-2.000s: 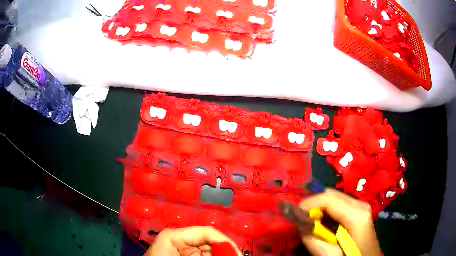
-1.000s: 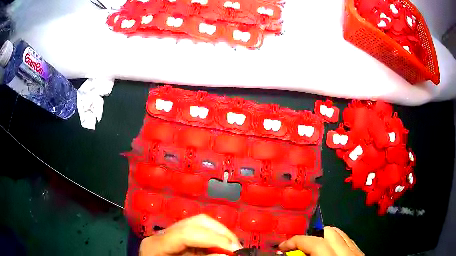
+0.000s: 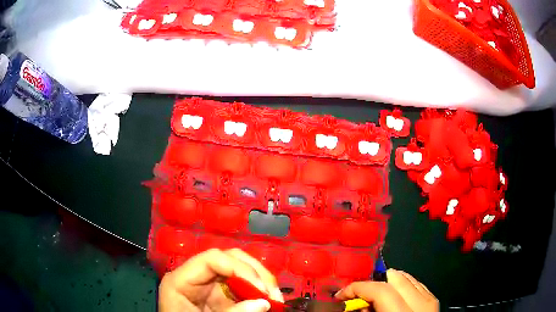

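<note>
The red moulded sheet (image 3: 280, 167) lies on the dark green bench top, with a row of white patches at its far edge and one open hole near its middle. My left hand (image 3: 219, 283) holds a red moulded piece (image 3: 247, 289) over the sheet's near edge. My right hand (image 3: 390, 295) holds the yellow-handled cutters (image 3: 355, 303), whose dark jaws meet the piece's right end. A blue pointed end (image 3: 380, 266) shows beside my right fingers; what it belongs to is hidden. Both hands are cut off by the bottom edge.
A pile of red pieces (image 3: 460, 167) lies at the right. A bottle (image 3: 46, 100) and crumpled white tissue (image 3: 106, 122) lie at the left. Across the far white covering (image 3: 244, 70) are another stack of red sheets (image 3: 225, 21) and an orange-red basket (image 3: 475, 52).
Since two seconds ago, the cutters have moved left and down to the piece in my left hand. Since one second ago, my left hand has shifted slightly left and more of the piece shows.
</note>
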